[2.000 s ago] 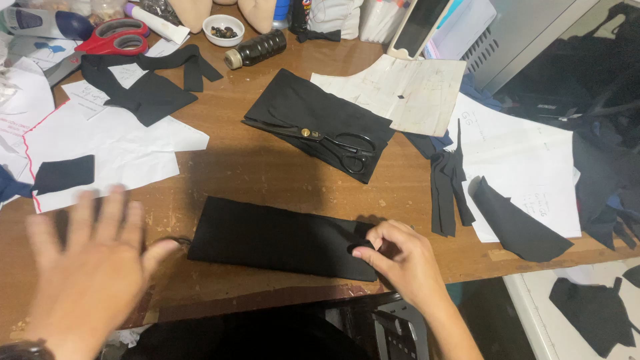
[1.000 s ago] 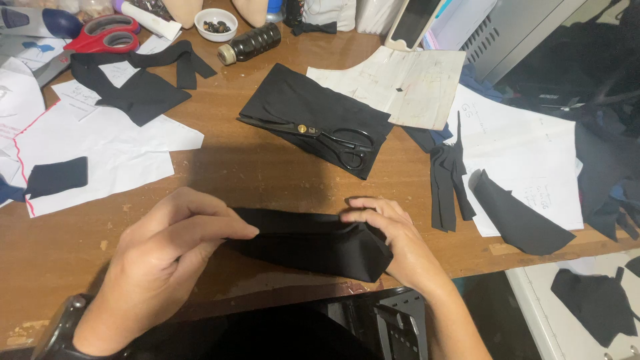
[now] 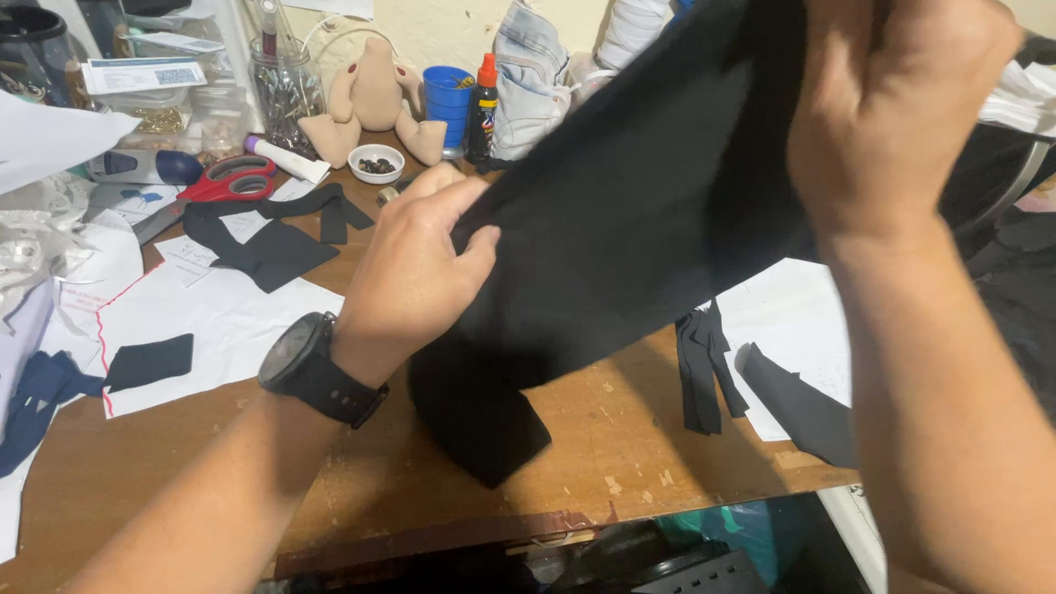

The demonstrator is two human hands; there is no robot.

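Observation:
A long piece of black fabric (image 3: 610, 206) hangs stretched between my two hands above the wooden table. My left hand (image 3: 421, 256), with a black watch on its wrist, pinches the fabric's upper left edge between thumb and fingers. Higher up at the right, my right hand (image 3: 899, 107) grips the other end, its fingertips partly out of view. The lower end of the cloth droops near the table's front part. The black-handled scissors and the folded black cloth under them cannot be seen behind the raised piece.
Red-handled scissors (image 3: 235, 180), black fabric scraps (image 3: 280, 239) and paper pattern pieces (image 3: 206, 330) lie at the left. Along the back stand a stuffed cloth figure (image 3: 375, 91), a blue cup (image 3: 447, 107) and a small white bowl (image 3: 376, 163). Black strips (image 3: 701, 371) lie at the right.
The black fabric, flat on the table two seconds ago, is now lifted and stretched out. My right hand has risen with one end. The view has tilted upward.

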